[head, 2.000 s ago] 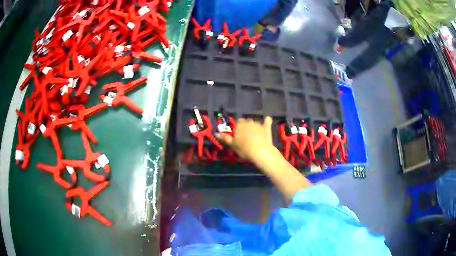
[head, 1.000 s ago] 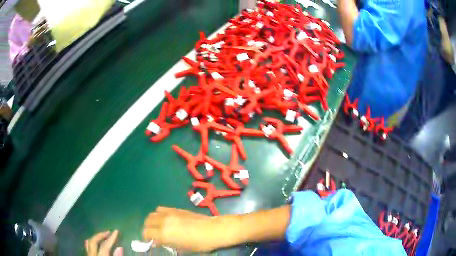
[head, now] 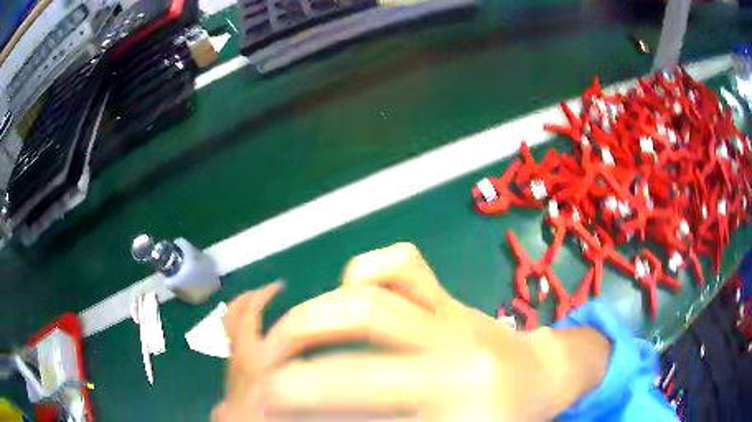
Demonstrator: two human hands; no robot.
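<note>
My right hand (head: 412, 350) is large and blurred low in the middle, reaching in from the right with a blue sleeve. Its fingers are bent, and whether it holds anything is hidden. What looks like part of my left hand (head: 243, 346) shows at its left, mostly covered, so its grip cannot be told. A white wipe (head: 211, 333) lies beside these fingers, partly covered by them. A big pile of red spring clamps (head: 639, 165) with small white labels lies on the green bench at the right.
A whitish bottle with a metal top (head: 194, 274) stands at left on the bench's white strip. Folded white strips (head: 150, 328) lie near it. A red bin (head: 69, 323) with white items is at far left. Black trays (head: 309, 31) stand at the back, with more stacked at upper left.
The view has swung left from the compartment tray to the bench. My right hand has moved from the tray to beside my left hand, and the bottle and bin have come into view.
</note>
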